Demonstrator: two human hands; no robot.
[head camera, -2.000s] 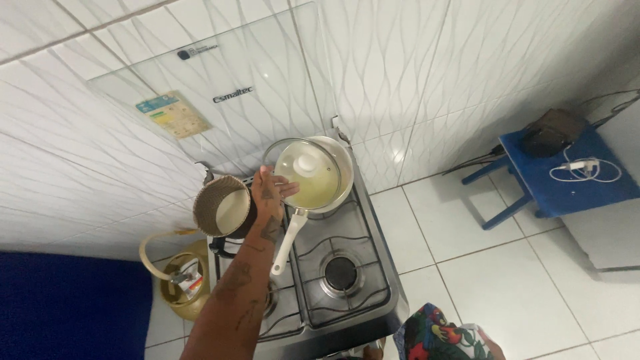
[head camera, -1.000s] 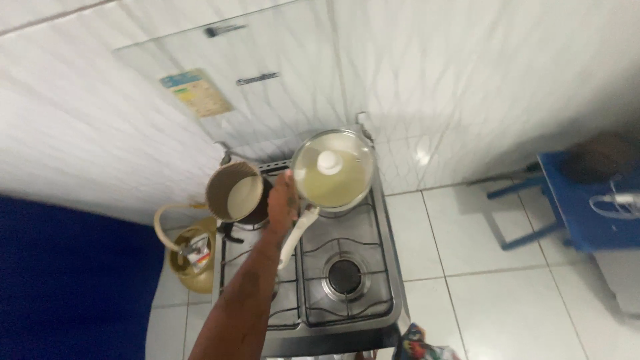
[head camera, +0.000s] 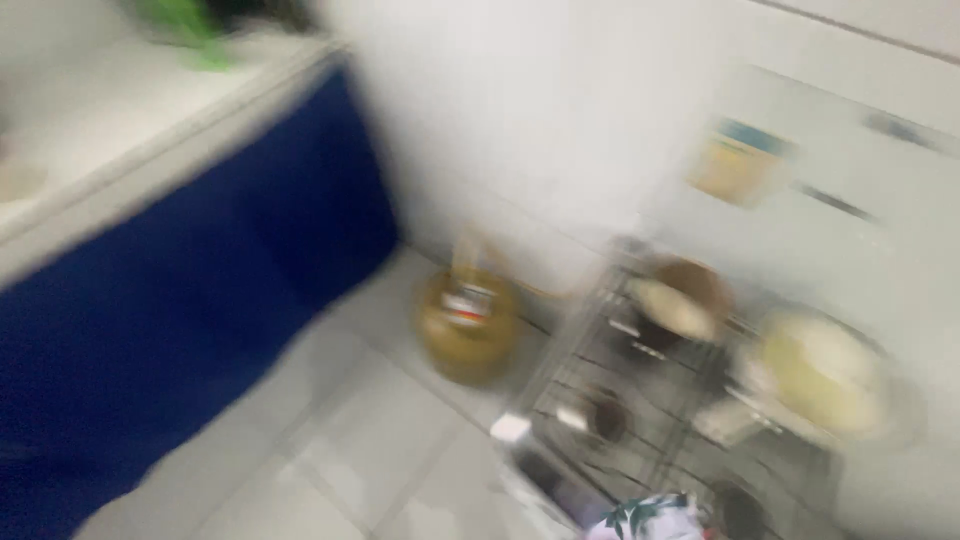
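Observation:
Neither my left hand nor my right hand shows in the blurred head view of now. On the gas stove (head camera: 630, 457) at the right stands a pan with a glass lid (head camera: 817, 375), something pale yellow under the lid and its light handle pointing left. Beside it, at the back left of the stove, is a brown pot (head camera: 690, 289) with pale contents. A patterned cloth or garment (head camera: 649, 519) shows at the bottom edge, in front of the stove.
A yellow gas cylinder (head camera: 469, 330) with a hose stands on the tiled floor left of the stove. At the left, a blue curtain (head camera: 225, 247) hangs below a pale counter (head camera: 150, 120) bearing a green object. A glass stove cover leans at the tiled wall.
The view has swung far to the left, bringing in the counter. The hand that was near the lidded pan's handle is out of view; both the pan and the pot are still on the stove.

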